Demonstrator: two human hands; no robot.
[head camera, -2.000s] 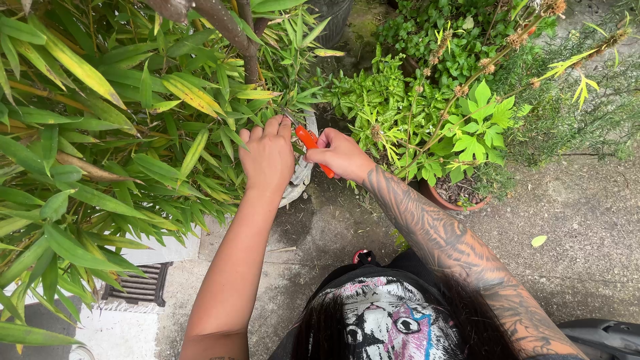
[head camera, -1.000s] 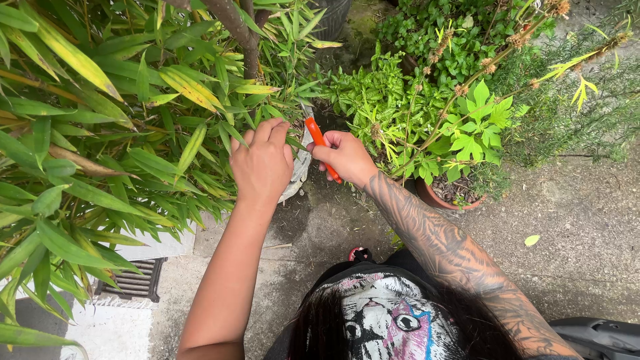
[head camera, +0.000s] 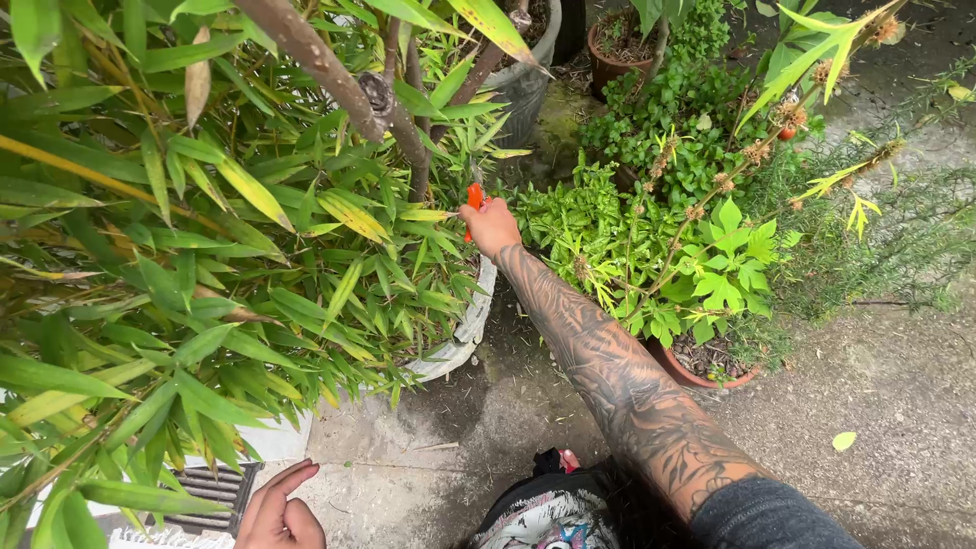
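Observation:
My right hand (head camera: 492, 226) is closed around the orange handles of a pair of pruning shears (head camera: 475, 200), held at the right edge of the leafy bamboo-like plant (head camera: 335, 229). The tool's tip points up among thin leaves and is hard to make out. Below the hand curves the pale rim of a large planter (head camera: 457, 347), partly covered by foliage. My left hand (head camera: 280, 509) is low in the view, away from the plant, with fingers partly curled and nothing visible in it; its lower part is cut off by the frame edge.
Thick brown branches (head camera: 320, 65) cross the top left. A grey pot (head camera: 522, 95) and a terracotta pot (head camera: 610, 61) stand at the top. Another terracotta pot (head camera: 705, 374) with green plants is right of my forearm. A metal drain grate (head camera: 210, 496) lies in the floor at lower left.
My left hand has left the plant beside the shears and moved down toward the bottom edge. My right hand has moved upward along the foliage, still with the shears.

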